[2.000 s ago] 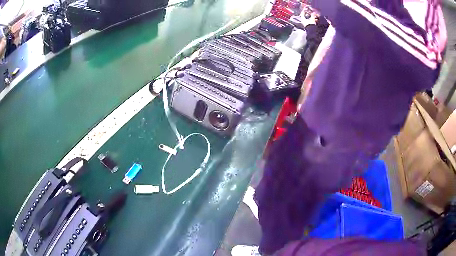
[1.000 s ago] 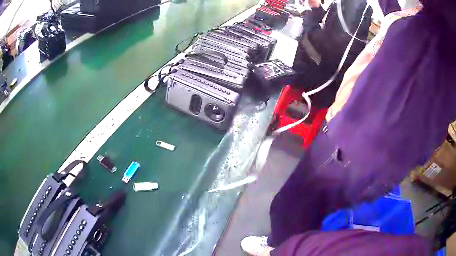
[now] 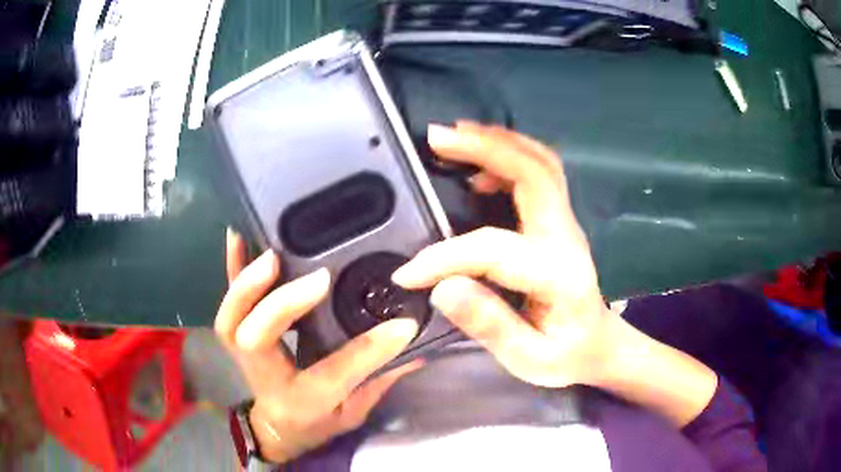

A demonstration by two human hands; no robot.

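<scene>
A grey portable media player (image 3: 313,129) is held tilted above the bench, its back towards me, showing a black oval recess (image 3: 337,213) and a round rear speaker (image 3: 378,293). My left hand (image 3: 304,359) holds its lower end from the left, fingers over the back. My right hand (image 3: 526,267) is at its lower right edge, with fingertips by the speaker; its upper fingers are curled beside the unit.
More units (image 3: 544,26) lie at the back. A blue USB stick (image 3: 734,42) and a pale stick (image 3: 731,87) lie at the back right. White printed sheets (image 3: 120,138) and dark stacked units (image 3: 35,138) are left. A red stool (image 3: 83,387) stands lower left.
The view has swung from along the line to the bench before me. Both my hands and a held unit now show; neither hand was clearly visible before.
</scene>
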